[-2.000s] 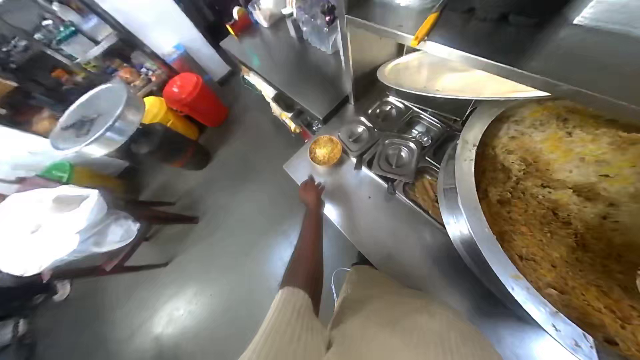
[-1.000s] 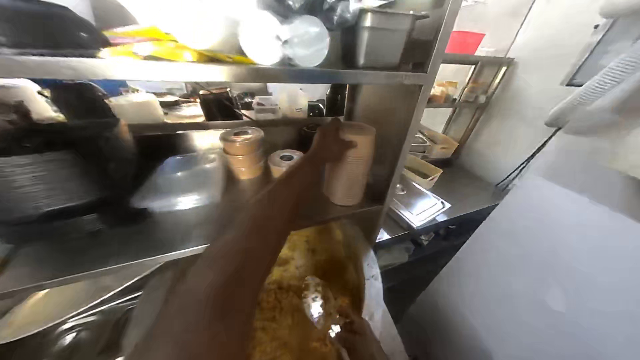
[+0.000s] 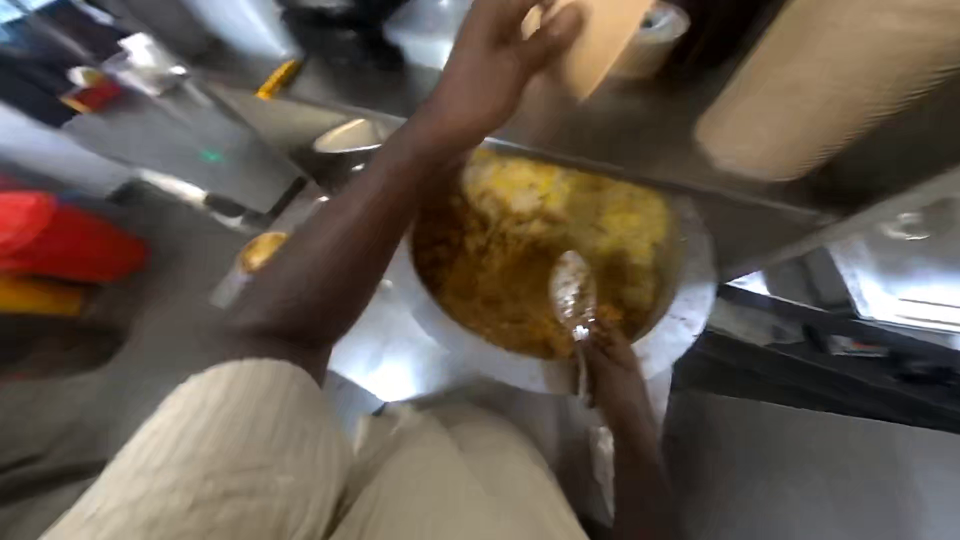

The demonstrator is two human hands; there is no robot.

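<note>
My left hand [image 3: 517, 56] is raised at the top and grips a light brown paper container [image 3: 600, 45], blurred and partly cut off by the frame. Below it, my right hand [image 3: 607, 360] holds a metal serving spoon [image 3: 574, 289] by its handle, with the spoon's bowl over the rice dish [image 3: 517, 270]. That dish, brown with yellow patches, fills a large round metal pot [image 3: 686, 300]. Left of the pot, partly behind my left forearm, a filled round container [image 3: 262, 251] stands near the counter's end.
A tall stack of brown paper containers [image 3: 817, 90] stands on the metal shelf [image 3: 645, 142] beyond the pot. A white-lidded tub [image 3: 660, 30] is beside my left hand. Lidded metal trays [image 3: 907, 225] lie at the right. A red bin [image 3: 60, 236] stands on the floor at the left.
My left hand was at the container stack one second ago and is now left of it, holding a container. The view has swung down towards the pot.
</note>
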